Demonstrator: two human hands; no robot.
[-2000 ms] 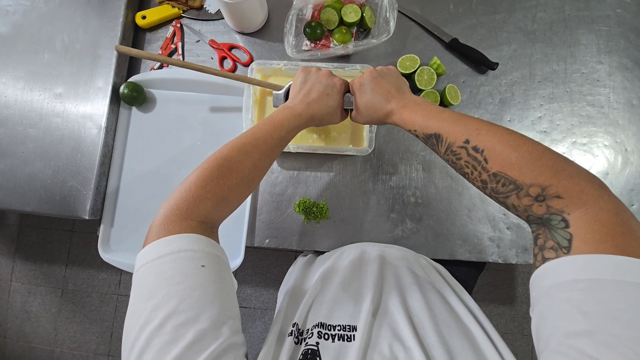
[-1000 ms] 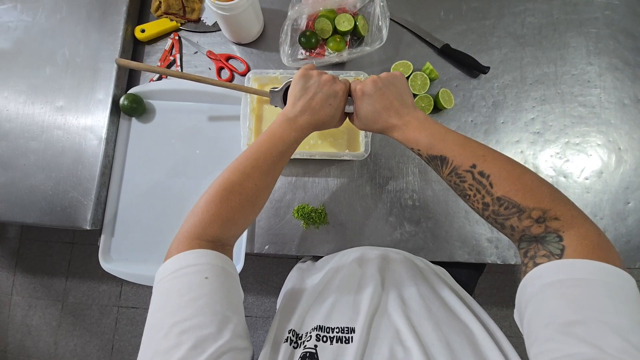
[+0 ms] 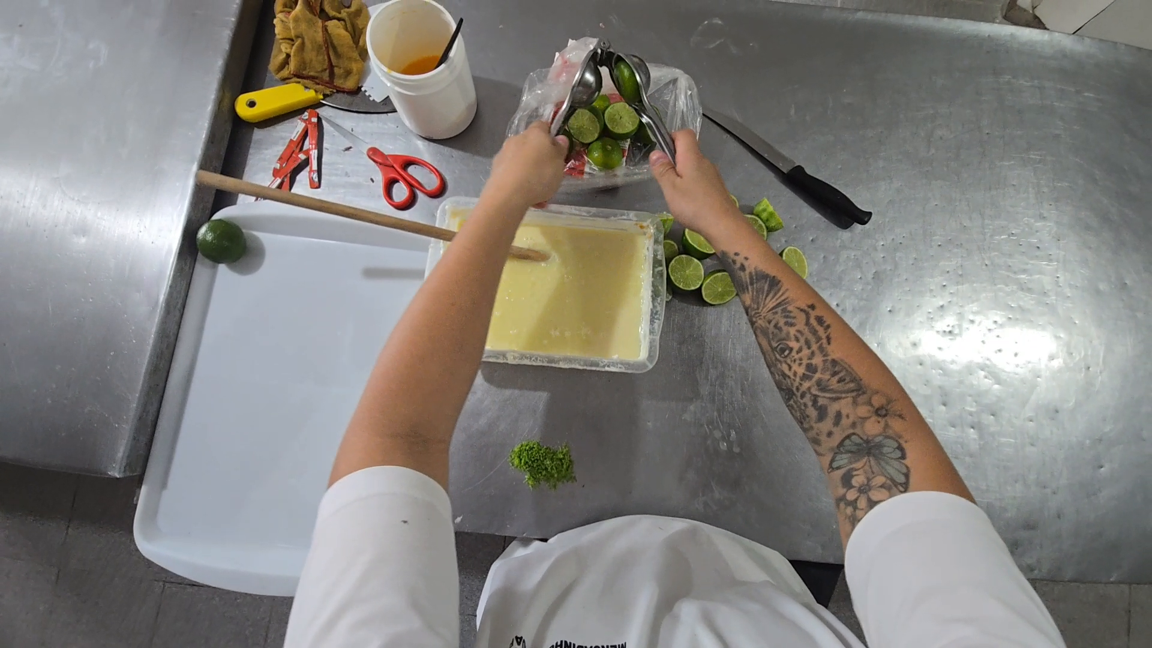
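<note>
My left hand [image 3: 531, 165] and my right hand [image 3: 691, 178] each grip one handle of a metal citrus squeezer [image 3: 587, 83], spread apart above an opened plastic bag [image 3: 679, 99]. A lime piece [image 3: 625, 79] sits in the squeezer's right-hand cup. Several limes [image 3: 604, 153], some of them halved, lie in the bag. Nearer me, a rectangular plastic tub [image 3: 654, 306] holds a pale yellow creamy mixture [image 3: 576, 301], with the end of a wooden stick [image 3: 342, 211] in it. Right of the tub, several lime halves [image 3: 686, 272] are partly hidden by my right forearm. Green zest [image 3: 543, 464] lies on the steel table.
A white tray [image 3: 270, 405] with a whole lime [image 3: 221, 241] is at left. Red-handled scissors [image 3: 405, 177], red wrappers [image 3: 301, 148], a white bucket [image 3: 441, 90], a yellow-handled tool [image 3: 277, 103] and a brown cloth [image 3: 317, 45] are beyond. A black-handled knife [image 3: 814, 189] lies at right.
Both hands have moved from over the tub to over the bag of limes and are farther apart. The squeezer, earlier pressed between them, is now opened out.
</note>
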